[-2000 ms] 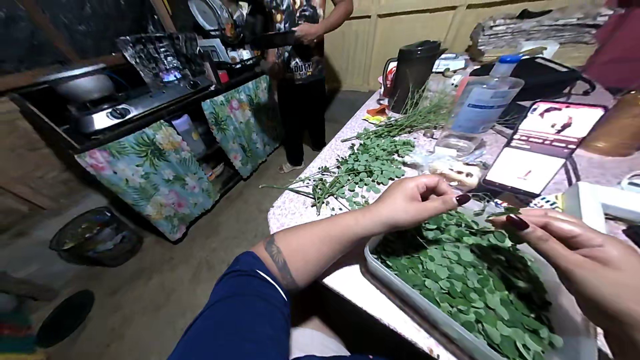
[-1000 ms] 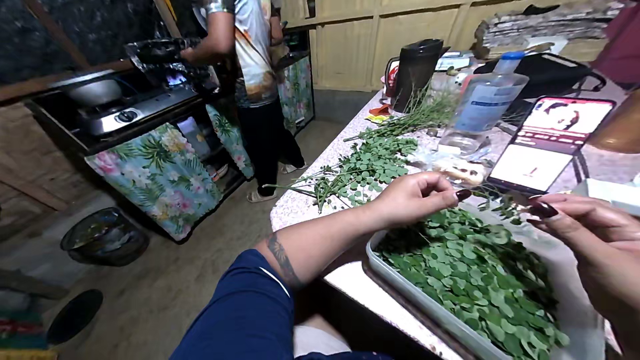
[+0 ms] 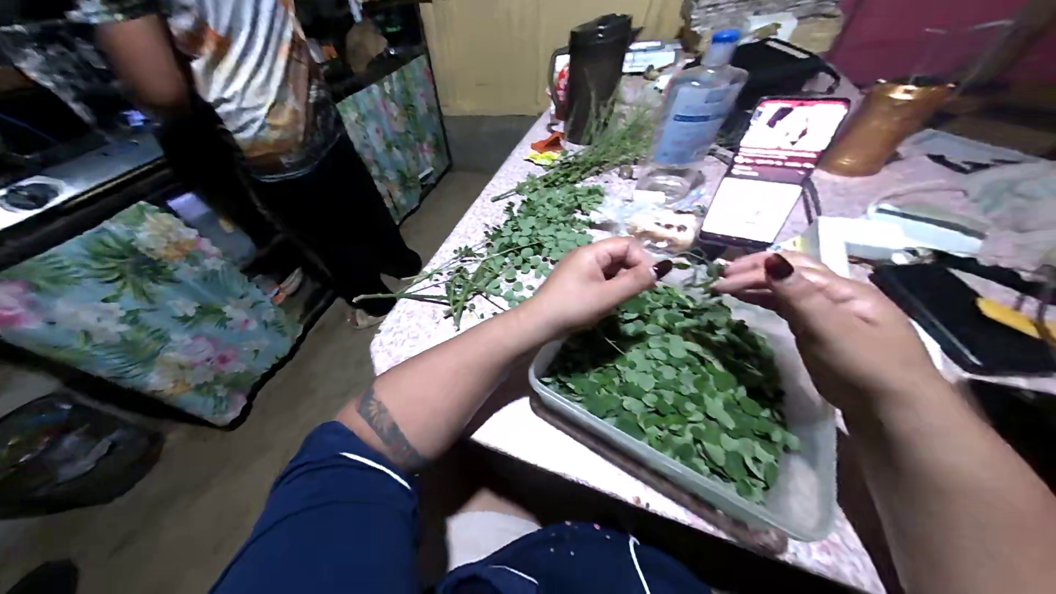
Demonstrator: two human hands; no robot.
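Observation:
A rectangular plastic container (image 3: 676,474) at the table's front edge holds a heap of small green leaves (image 3: 685,384). Above its far left side, my left hand (image 3: 598,280) pinches a thin leafy stem (image 3: 693,268) between thumb and forefinger. My right hand (image 3: 833,318), over the container's right side, has its fingertips at the stem's other end, around a few small leaves. Beyond my left hand, leafy sprigs (image 3: 536,235) lie spread on the speckled table, their bare stalks reaching past its left edge.
Behind the container stand a lit folding phone (image 3: 767,169), a clear bottle with a blue cap (image 3: 697,107), a dark pitcher (image 3: 598,74) and a copper-coloured tumbler (image 3: 887,124). A black pouch (image 3: 965,318) lies right. A person (image 3: 272,124) stands left by a stove counter with a floral curtain (image 3: 148,313).
The other person has moved along the counter and now stands turned to the stove. My hands stay above the container, with the right fingers slightly more spread. The view has shifted somewhat.

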